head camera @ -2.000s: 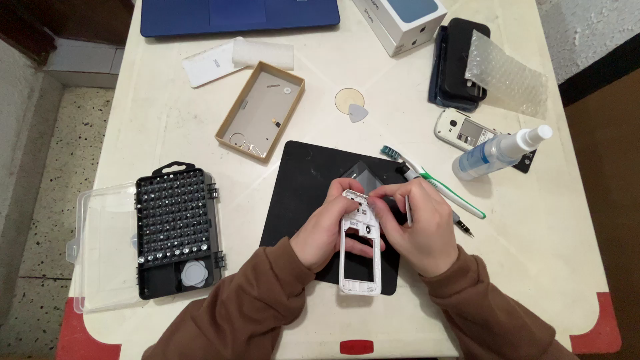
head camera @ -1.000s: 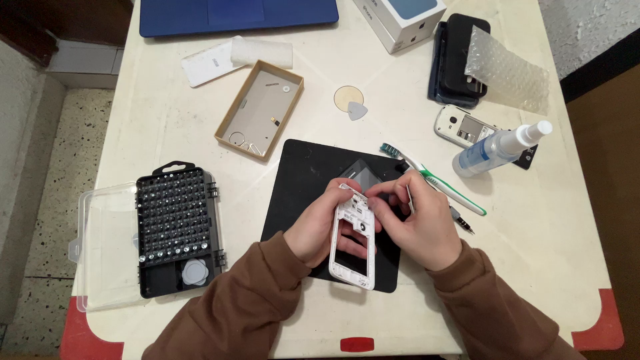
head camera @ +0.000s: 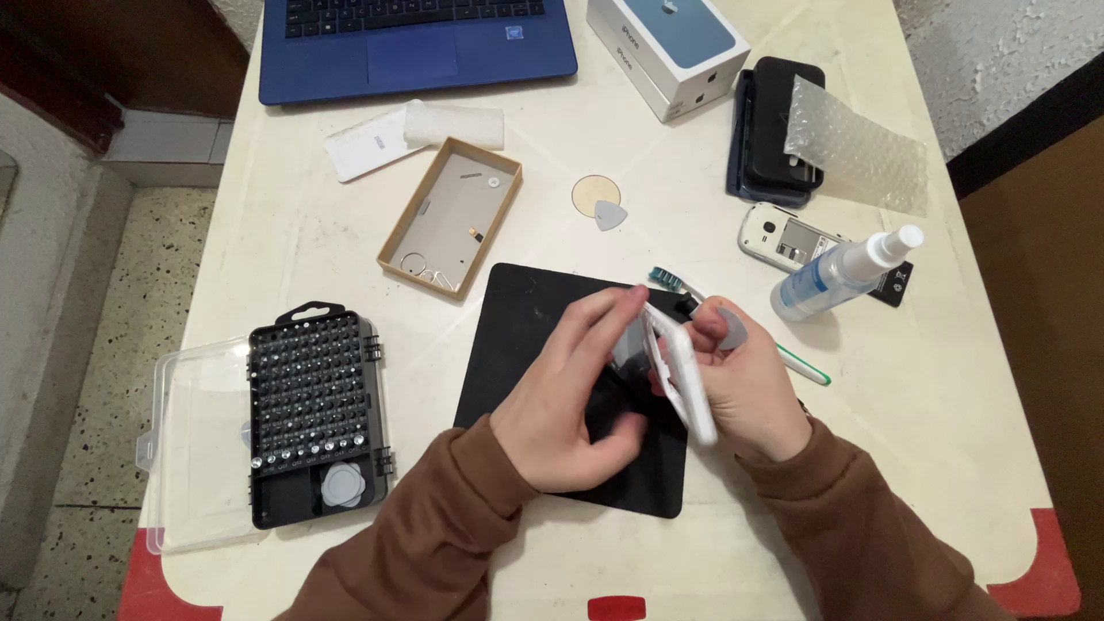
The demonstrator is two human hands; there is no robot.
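Note:
A white plastic phone frame (head camera: pixel 686 379) stands tilted nearly edge-on above the black mat (head camera: pixel 517 345). My right hand (head camera: pixel 750 388) grips it from the right and also holds a grey plectrum-shaped pick (head camera: pixel 731 329) between thumb and finger. On the frame's left is my left hand (head camera: pixel 569 397), its fingers spread and the tip of one finger at the frame's top edge; the thumb is apart from it. A dark, glossy flat part (head camera: pixel 630 355) lies on the mat, partly hidden behind my left fingers. Behind my right hand lies a toothbrush (head camera: pixel 802 364) with a green-edged handle.
A bit case (head camera: pixel 310 414) is at the left, a cardboard tray (head camera: pixel 392 246) with small parts at the upper middle. Another pick (head camera: pixel 609 216) overlaps a round disc (head camera: pixel 595 191). At the right are a spray bottle (head camera: pixel 815 280), an opened phone (head camera: pixel 768 237) and bubble wrap (head camera: pixel 854 147); a laptop (head camera: pixel 414 56) stands behind.
The white frame has turned from face-up to nearly edge-on and moved right, into my right hand's hold. My left hand has loosened its grip and spread its fingers. The pick now shows in my right hand.

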